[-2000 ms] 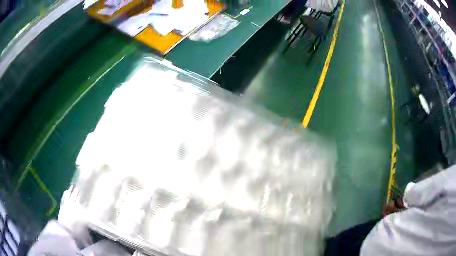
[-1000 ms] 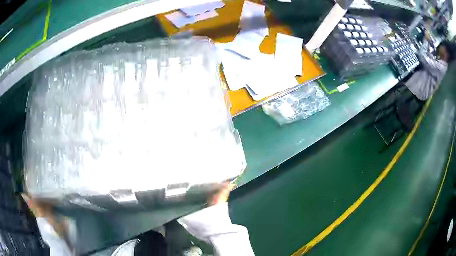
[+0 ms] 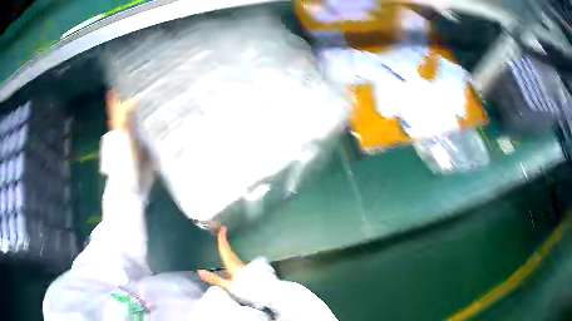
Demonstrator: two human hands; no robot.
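Note:
A thick stack of clear blister trays [image 3: 238,119], glaring white and blurred, lies on the green bench at the centre left. My left hand [image 3: 121,113] is at the stack's left edge, blurred, with fingers apart; whether it touches the edge is unclear. My right hand [image 3: 224,262] is just below the stack's near corner, thumb and fingers spread, holding nothing. The pockets of the trays cannot be made out.
White papers [image 3: 407,88] lie on an orange board [image 3: 379,128] right of the stack. A clear plastic bag [image 3: 453,152] lies beside the board. Filled trays [image 3: 533,84] stand at far right, others [image 3: 12,182] at far left. A pale curved rail [image 3: 207,14] runs behind.
The stack was held between both hands; now it rests on the bench. My right hand has come off its near edge and opened. My left hand has moved up along its left side.

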